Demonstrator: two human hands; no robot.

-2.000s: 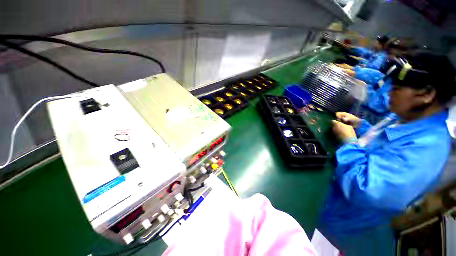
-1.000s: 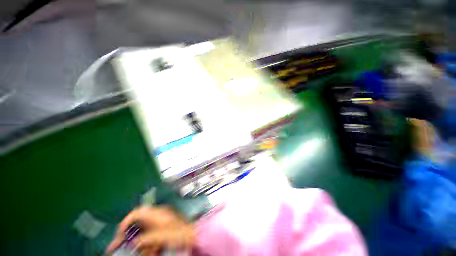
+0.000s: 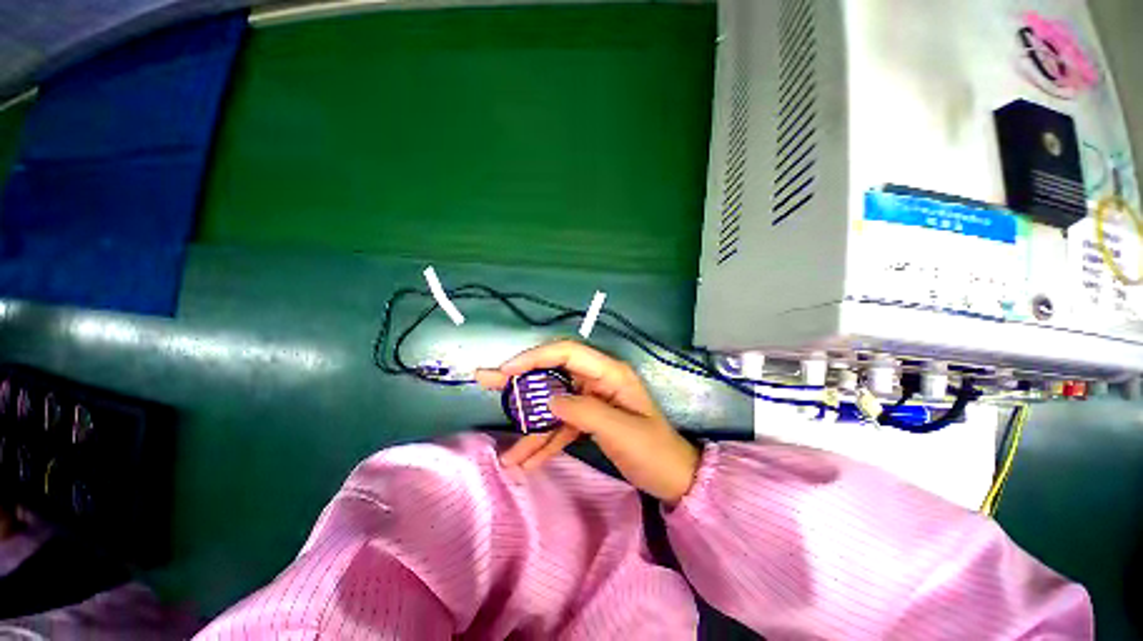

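Observation:
My right hand [image 3: 614, 407] holds a small round dark unit [image 3: 539, 399] between thumb and fingers. Pale bars show on the unit's face. My left sleeve [image 3: 414, 526] ends close beside the unit; my left hand cannot be made out apart from the right-hand fingers. Thin black test leads [image 3: 501, 296] with two white tags [image 3: 444, 297] lie looped on the green mat just beyond the unit. The lead ends lie close to my fingertips. They run right to the front of a white-topped power supply [image 3: 953, 269].
A deep black parts tray [image 3: 132, 482] is at the left, with part of a person's sleeve [image 3: 94, 616] below it. A blue mat [image 3: 119, 157] lies far left. White paper [image 3: 865, 453], a blue pen and a yellow-green wire [image 3: 1007, 461] are below the supply.
The view has swung left, so the power supply is now at the right. My right hand, blurred at the lower left before, is now near the middle with the unit clearly seen.

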